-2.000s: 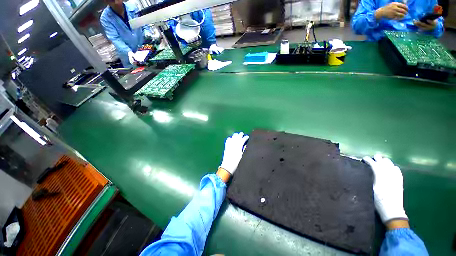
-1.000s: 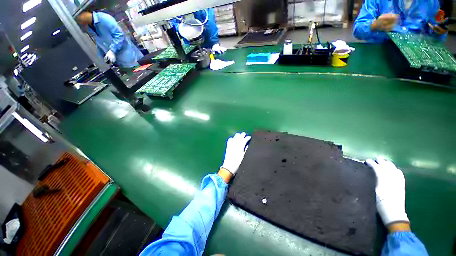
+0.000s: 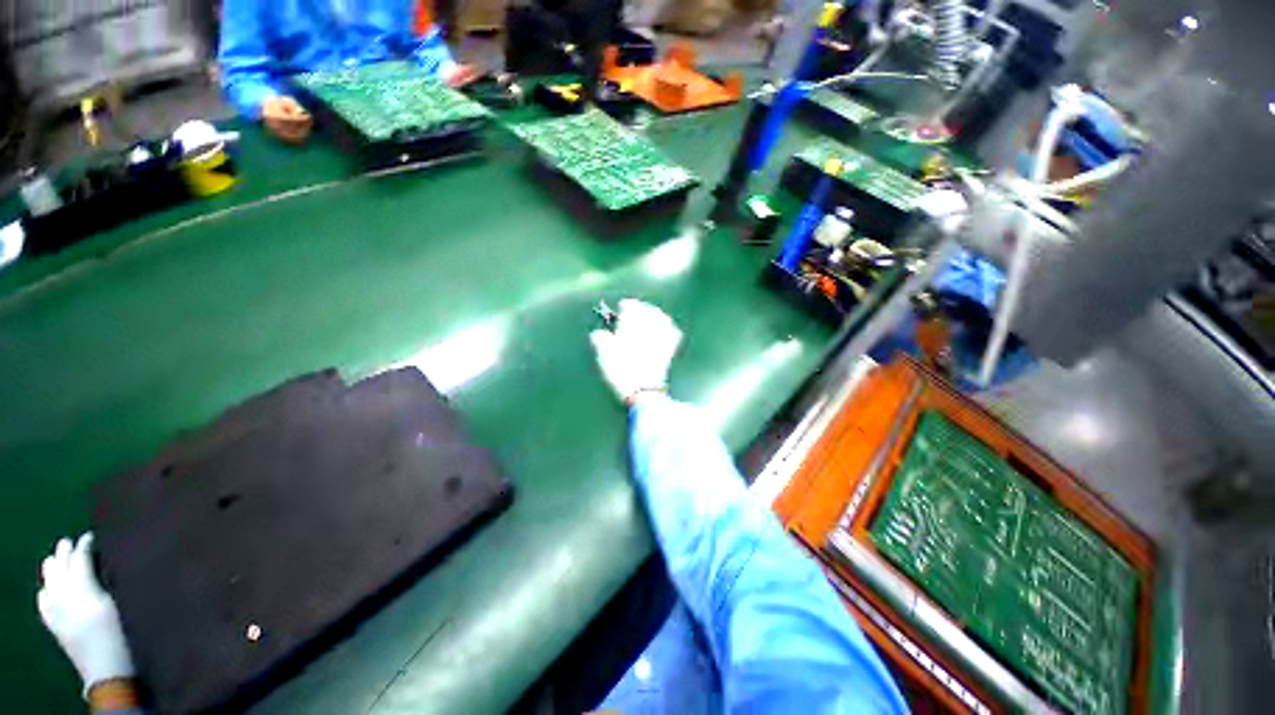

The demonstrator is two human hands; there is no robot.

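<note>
The dark foam pad (image 3: 294,517) lies flat on the green bench mat at the left, with a notch in its far edge and a white speck near its front. My gloved left hand (image 3: 87,615) rests against the pad's left edge, fingers extended, not wrapped round it. My gloved right hand (image 3: 638,349) is over the mat, right of the pad and away from it, fingers bent. A small dark tool (image 3: 604,316) shows at its fingertips; whether the hand grips it I cannot tell.
An orange carrier (image 3: 909,405) holding a green circuit board (image 3: 1007,559) stands beside the bench at right. Boards on dark pads (image 3: 601,161) lie at the far side. A tool tray (image 3: 839,273) with blue uprights is beyond my right hand. A person in blue sits opposite.
The view has turned right, bringing the carrier and right-hand tool tray in. My right hand has left the pad's right edge and moved out over the mat. My left hand stays at the pad.
</note>
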